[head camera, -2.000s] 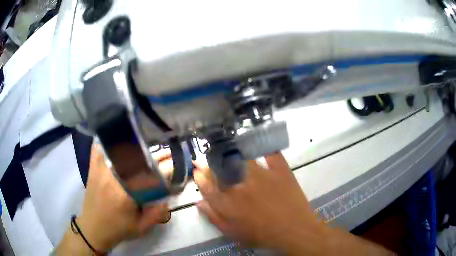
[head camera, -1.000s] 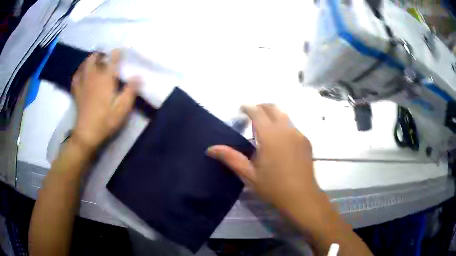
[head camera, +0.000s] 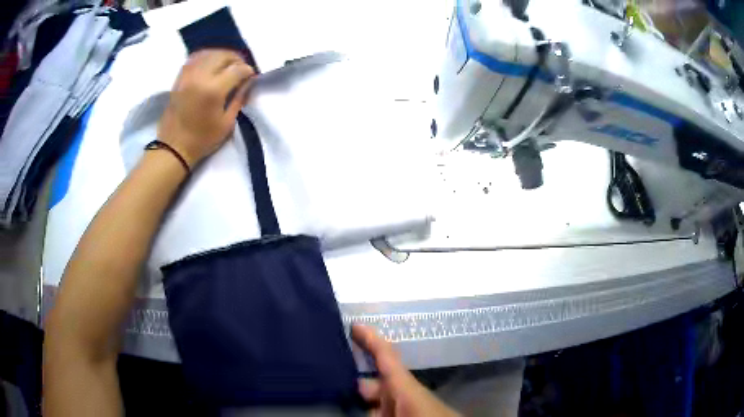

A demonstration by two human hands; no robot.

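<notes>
A navy panel [head camera: 257, 322] lies over the ruler edge and hangs towards me. It is joined to a white panel [head camera: 298, 179] on the table, with a narrow navy strip [head camera: 259, 175] running up the white. My left hand [head camera: 204, 98] is closed on the white panel near its far end, just below a navy end piece [head camera: 214, 32]; its fingertips are partly hidden. My right hand [head camera: 396, 387] is at the navy panel's lower right edge, cut off by the picture's bottom, and appears to pinch that edge.
The sewing machine head [head camera: 571, 89] stands at the right, its foot area beside the white fabric. Black-handled scissors [head camera: 628, 191] lie below the arm. Stacked white and navy pieces [head camera: 57, 106] are at the far left. The ruler edge [head camera: 489, 318] runs across the front.
The view has swung from close under the machine head to the table left of it. The navy panel has turned and come nearer; my left hand has moved up, my right hand down.
</notes>
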